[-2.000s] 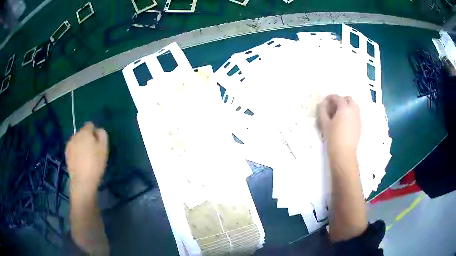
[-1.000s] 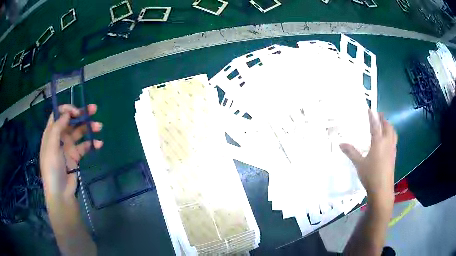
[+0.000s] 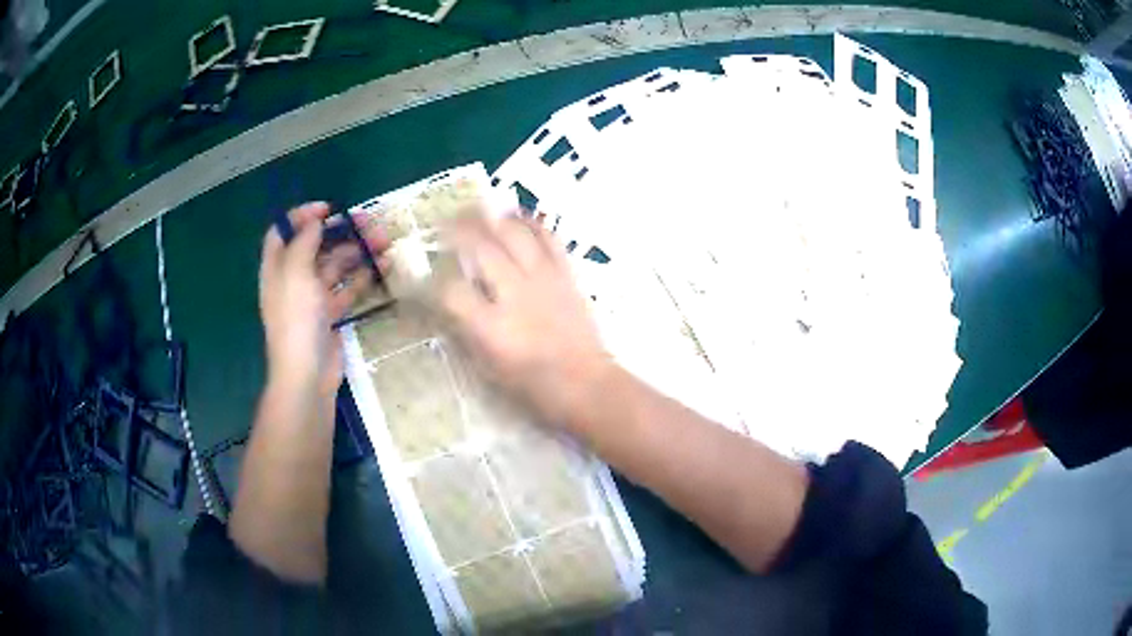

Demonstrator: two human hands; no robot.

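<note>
My left hand (image 3: 298,292) holds a dark plastic frame (image 3: 368,255) over the upper left edge of the stack of adhesive sheets. The stack (image 3: 497,497) has white edges and tan rectangles split by pale lines. My right hand (image 3: 515,298) is blurred and reaches over the upper part of the stack, close beside the frame. Its fingertips are too blurred to tell whether they hold anything.
An overexposed white fan of waste sheets (image 3: 770,249) lies right of the stack. Dark frames (image 3: 137,429) are heaped at left, and another dark pile (image 3: 1055,162) is at right. Pale-outlined frames (image 3: 286,41) lie beyond the grey-white rail (image 3: 410,93). A dark sleeve shows at the right edge.
My left hand has moved right with the dark frame, to the stack. My right hand has moved left from the white sheets to the stack. More tan rectangles show on the lower stack.
</note>
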